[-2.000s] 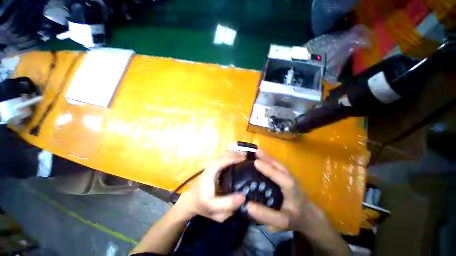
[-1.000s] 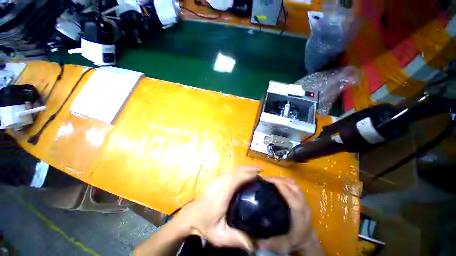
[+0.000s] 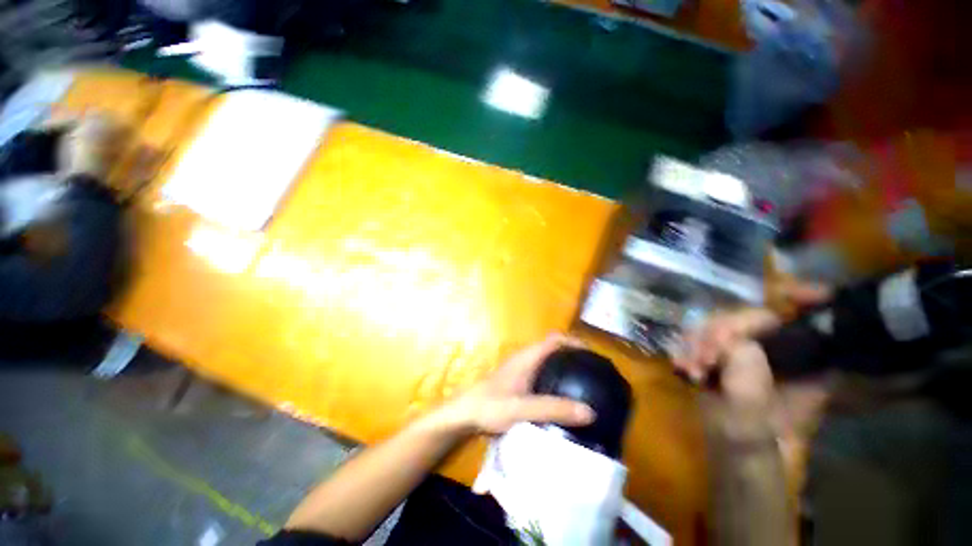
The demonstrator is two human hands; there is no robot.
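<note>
My left hand [image 3: 522, 400] holds a camera unit by its rounded black head [image 3: 586, 389]. Its white body [image 3: 556, 480] hangs below the head, near the bench's front edge. My right hand [image 3: 735, 357] is blurred and wrapped around the front end of the black electric screwdriver [image 3: 853, 325], whose tip it hides. That hand is at the front right of the silver screw feeder [image 3: 693, 251]. The feeder stands on the orange bench [image 3: 458, 235].
A white layer sheet [image 3: 250, 160] lies at the bench's left. Another person's hand [image 3: 91, 144] and dark sleeve [image 3: 75, 256] reach in at the far left. A green surface [image 3: 426, 91] lies behind. Clear plastic wrap and blurred red-orange material are at the right.
My right hand has left the unit and moved right to the screwdriver. The unit is turned, with its white body now showing. Another person's arm has come in at the left. The view has shifted.
</note>
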